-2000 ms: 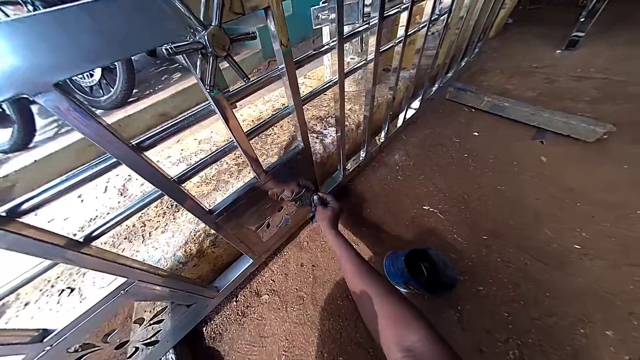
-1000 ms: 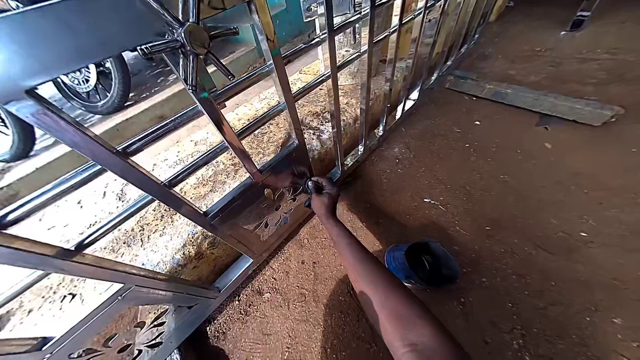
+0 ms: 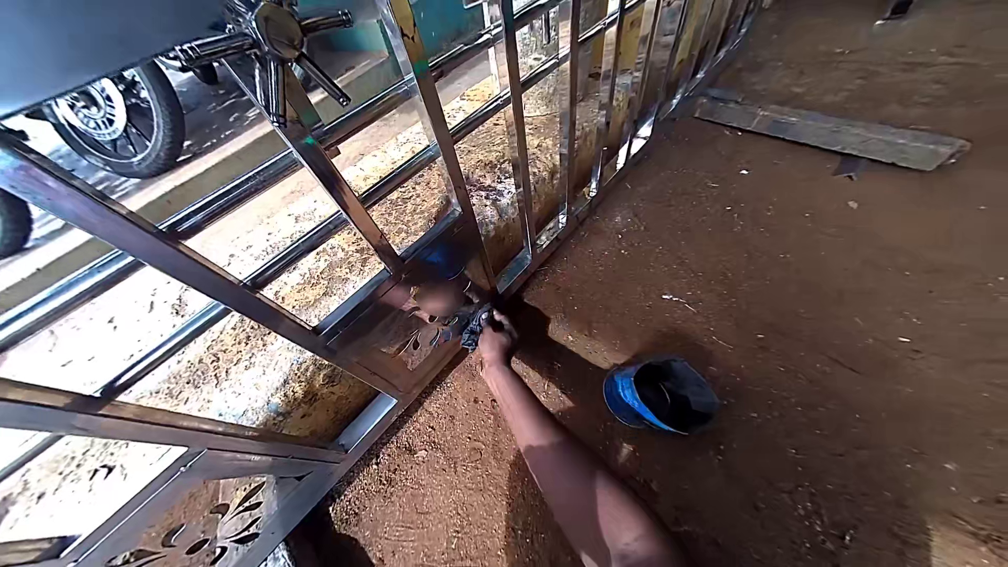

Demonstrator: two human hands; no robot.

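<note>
My right hand (image 3: 498, 339) grips a dark crumpled cloth (image 3: 475, 327) against the lower corner of a cut-out leaf panel (image 3: 421, 335) in a shiny metal gate (image 3: 465, 189). The panel mirrors the arm dimly. A blue container (image 3: 657, 396) with a dark inside stands on the brown soil, to the right of my forearm. My left hand is not in view.
A flat grey board (image 3: 835, 135) lies on the soil at the upper right. A round handle with spokes (image 3: 277, 35) juts from the gate at the upper left. Behind the bars are a rough low wall edge and a vehicle wheel (image 3: 118, 118). Another leaf panel (image 3: 197, 520) is at the lower left.
My right hand stays at the panel's lower corner with the cloth, shifting only slightly. The blue container and the board have not plainly moved.
</note>
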